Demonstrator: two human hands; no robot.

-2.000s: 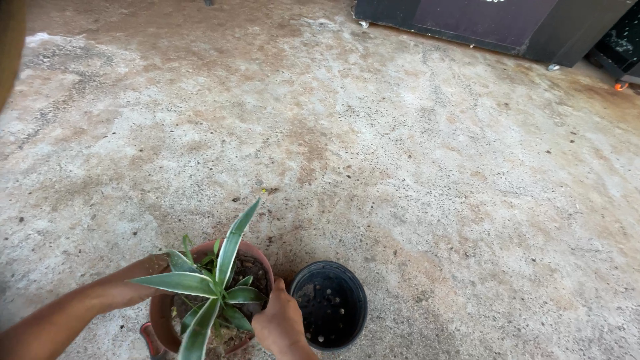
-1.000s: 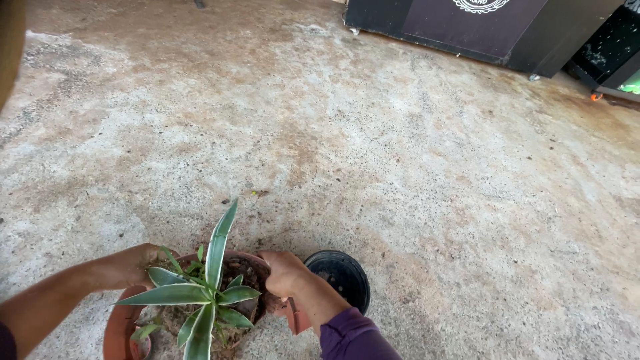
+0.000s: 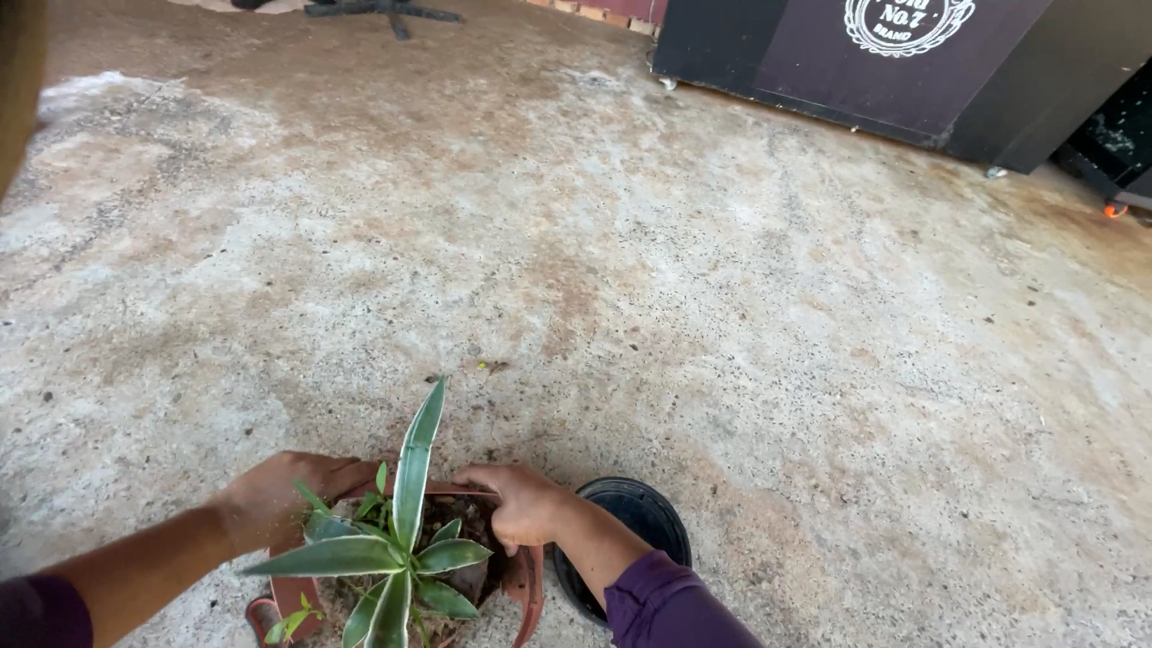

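A terracotta-coloured plant pot [image 3: 529, 598], its wall broken open at the sides, stands at the bottom of the head view. In it grows an agave-like plant [image 3: 403, 562] with pale-edged green leaves, among dark soil and small weeds. My left hand [image 3: 283, 495] grips the pot's far rim on the left. On the rim's right side, my right hand [image 3: 524, 508] has its fingers over the edge and its thumb inside, by the soil. A black plastic pot [image 3: 634, 513] stands just to the right, partly hidden behind my right forearm.
Rough, stained concrete floor [image 3: 720, 342] surrounds the pots. A dark cabinet on casters [image 3: 855, 81], bearing a printed emblem, stands at the upper right, with another black unit [image 3: 1111, 135] beyond it. Dark metal legs [image 3: 387, 13] show at the top left.
The terracotta-coloured pot looked whole two seconds ago; its wall now stands split apart. My right hand has moved from the pot's right side to its far rim.
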